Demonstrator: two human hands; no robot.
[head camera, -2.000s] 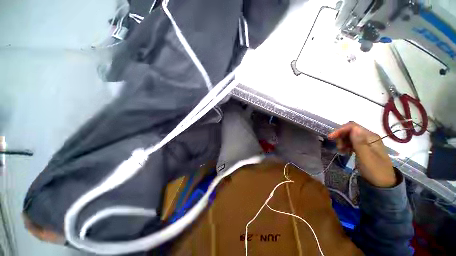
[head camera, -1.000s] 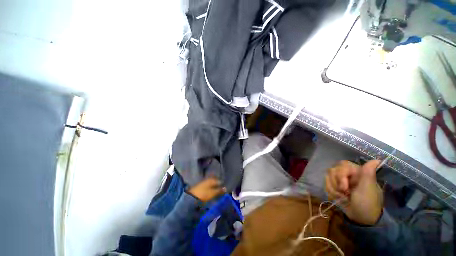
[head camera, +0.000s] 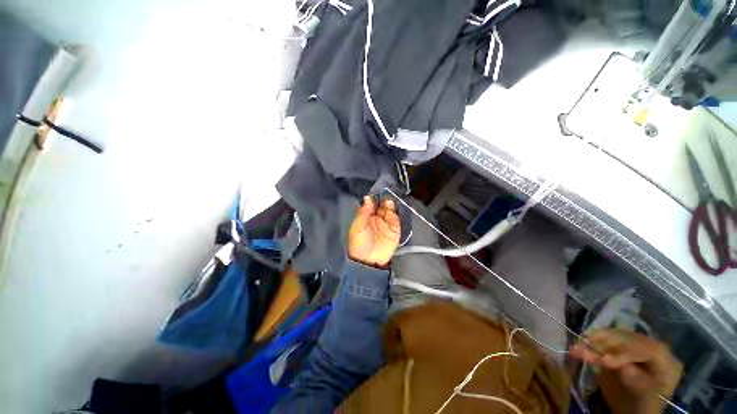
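Observation:
The dark grey garment (head camera: 412, 73) with thin white lines hangs over the table edge toward the lap. My left hand (head camera: 374, 230) is at its lower part, palm up, with curled fingertips gripping the grey cloth. My right hand (head camera: 630, 364), slightly blurred at the lower right, is closed on a long thin straight wire (head camera: 493, 271). The wire runs from the cloth by my left fingertips to my right hand, and its end shows beyond it. A soft white strip (head camera: 461, 249) crosses the lap and rises to the table edge.
The sewing machine (head camera: 687, 48) stands at the upper right. Red-handled shears (head camera: 713, 234) lie on the table at the right. A measuring strip (head camera: 566, 214) runs along the table edge. Blue cloth or bags (head camera: 214, 303) hang below left. A pale surface (head camera: 162, 202) spans the left side.
My left hand has moved up and turned palm up at the cloth. My right hand has moved down and right; the wire now shows stretched between both hands. The camera view has shifted.

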